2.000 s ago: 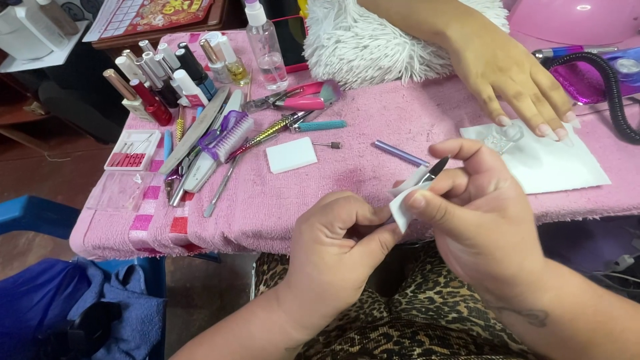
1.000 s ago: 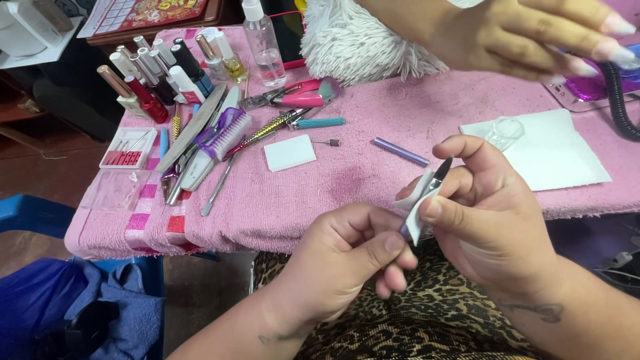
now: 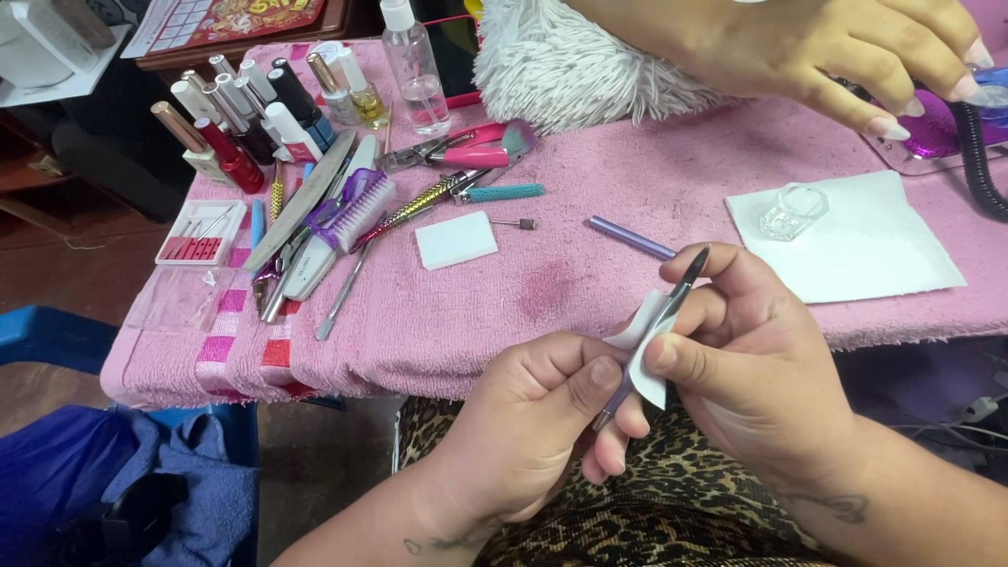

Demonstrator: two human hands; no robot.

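Observation:
My left hand [image 3: 563,405] grips the purple handle of a slim nail brush [image 3: 617,402] between thumb and fingers. Around the brush's upper part, my right hand [image 3: 732,346] pinches a folded white wipe [image 3: 650,370]. The dark pointed tip sticks out above the wipe, up and to the right, by my right index finger. Just behind that finger, a purple metallic tube, perhaps a brush cap [image 3: 630,237], lies on the pink towel [image 3: 472,339]. A clear faceted glass cup [image 3: 791,211] stands on a white paper towel [image 3: 874,268] to the right.
Another person's hand [image 3: 850,59] reaches in at top right, near a black coiled cord [image 3: 976,157]. At left lie a nail file [image 3: 303,201], a purple-backed brush [image 3: 354,209] and a white pad [image 3: 457,239]. Nail polish bottles [image 3: 236,161] and a spray bottle [image 3: 419,87] stand behind them.
The other person's hand has lifted off the white paper towel and moved up and right. My left hand has shifted down along the brush handle, more of which now shows below the wipe.

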